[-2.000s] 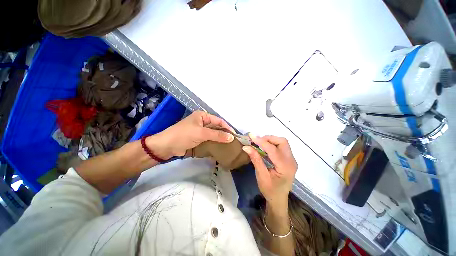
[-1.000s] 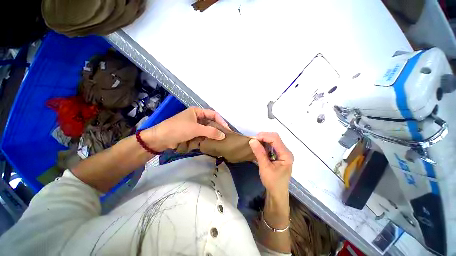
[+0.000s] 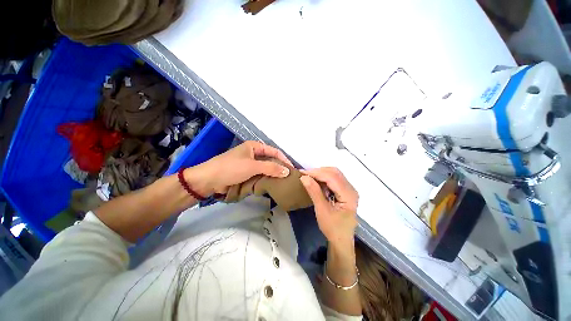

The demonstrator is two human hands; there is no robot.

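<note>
A brown fabric panel (image 3: 289,191) is held over the lap, in front of the table edge. My left hand (image 3: 247,168) pinches its upper edge between thumb and fingers, with folded cloth under the palm. My right hand (image 3: 333,199) pinches the same edge a short way to the right. A small dark object, probably the thread snips, shows partly inside my right hand; most of it is hidden by the fingers. The fingertips of both hands are close together.
The white table (image 3: 300,75) has a grey marked edge. The sewing machine (image 3: 494,125) stands right, with a black phone (image 3: 458,224) and an orange loop (image 3: 443,212) below it. A rounded brown stack (image 3: 113,19) lies upper left. A blue bin (image 3: 47,113) holds scraps.
Two seconds ago the green-and-silver snips showed between the fingertips; now they are mostly hidden in my right hand. Since one second ago, both hands have moved closer together along the cloth edge.
</note>
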